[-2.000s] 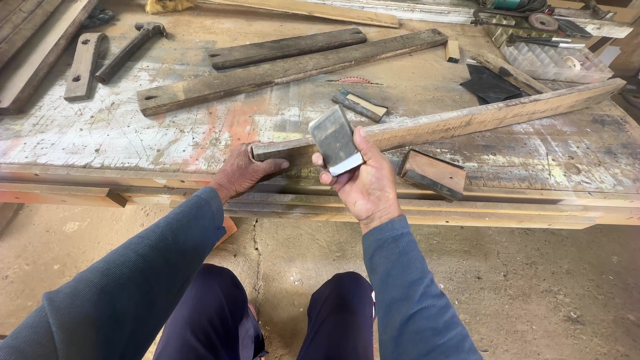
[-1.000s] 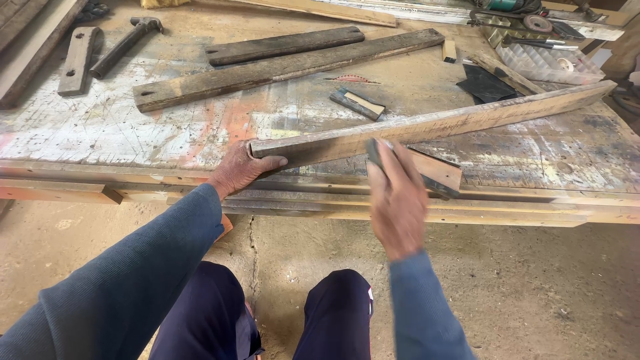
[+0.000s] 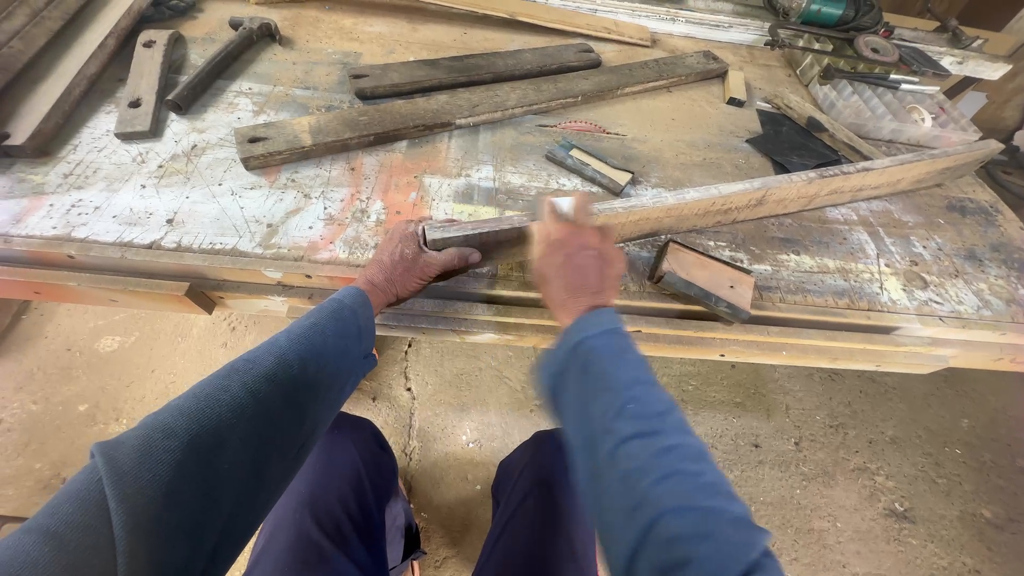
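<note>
A long wooden board stands on its edge, slanting across the right half of the workbench. My left hand grips its near left end, with the thumb along the side. My right hand, blurred by motion, is closed around a sanding block against the board, a little right of my left hand; most of the block is hidden by the fingers. Just right of my right hand, a wooden block edged in dark abrasive sheet lies at the bench's front edge. Behind the board rests a smaller wrapped block.
Two weathered boards lie farther back. A hammer and a short holed wood piece are at the left. Black abrasive sheet, a clear plastic tray and a power tool sit at the back right.
My right hand held the block raised over the bench two seconds ago, then came down to the board; it is now farther left along it. My left hand keeps its grip on the board's end.
</note>
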